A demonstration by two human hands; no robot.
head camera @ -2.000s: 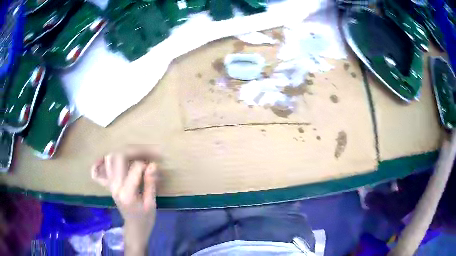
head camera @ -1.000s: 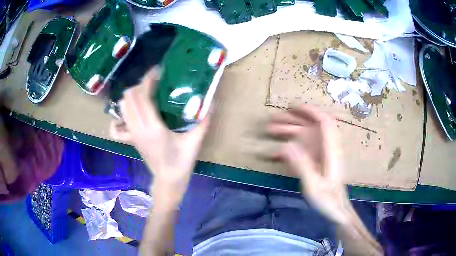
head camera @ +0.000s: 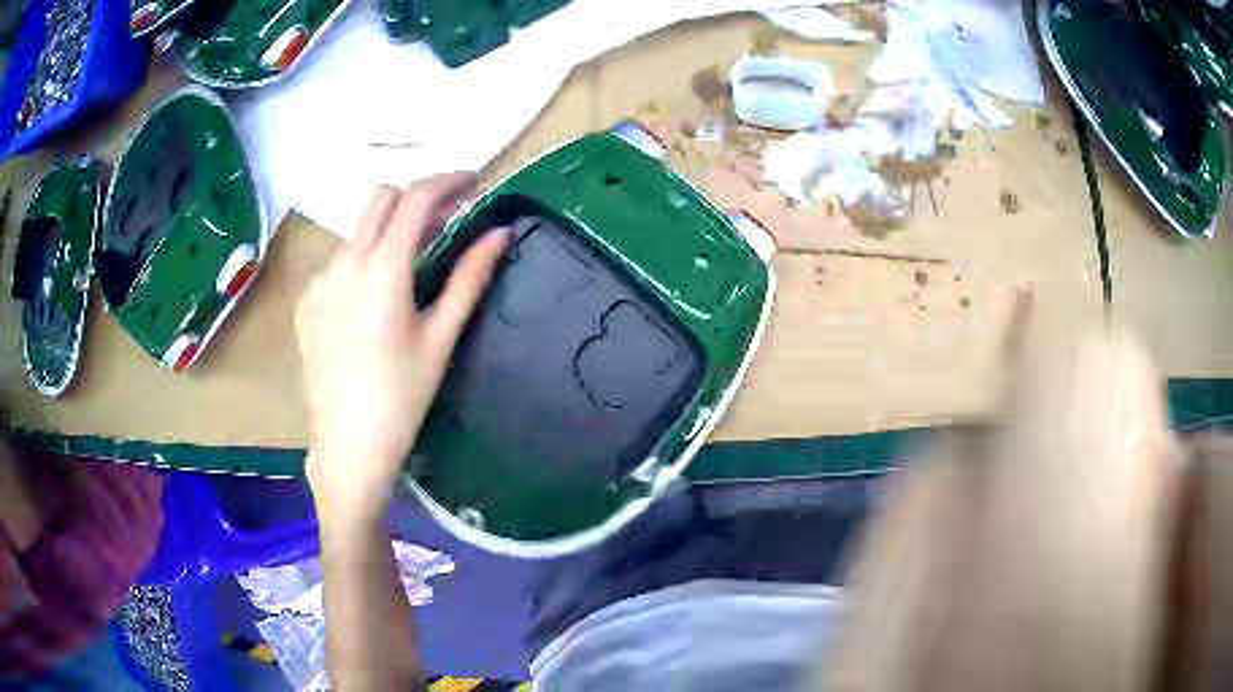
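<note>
A glossy green car body shell with a black recess lies in front of me near the bench edge. Its rear deck, with two small dark holes, points to the upper right between the tail lights. My left hand grips the shell's left side, thumb inside the recess and fingers over the rim. My right hand is a large blur at the lower right, away from the shell; its fingers cannot be made out. A whitish dish stands beyond the shell.
Crumpled tissue scraps lie beside the dish on stained cardboard. More green shells lie at left and upper right. Green panels lie on a white sheet at the far side. A blue bin is far left. A person's sleeve shows at lower left.
The shell, held in my left hand, has come down and right toward the bench's front edge and turned, its recess now in full view. My right hand has moved right. The view has also shifted.
</note>
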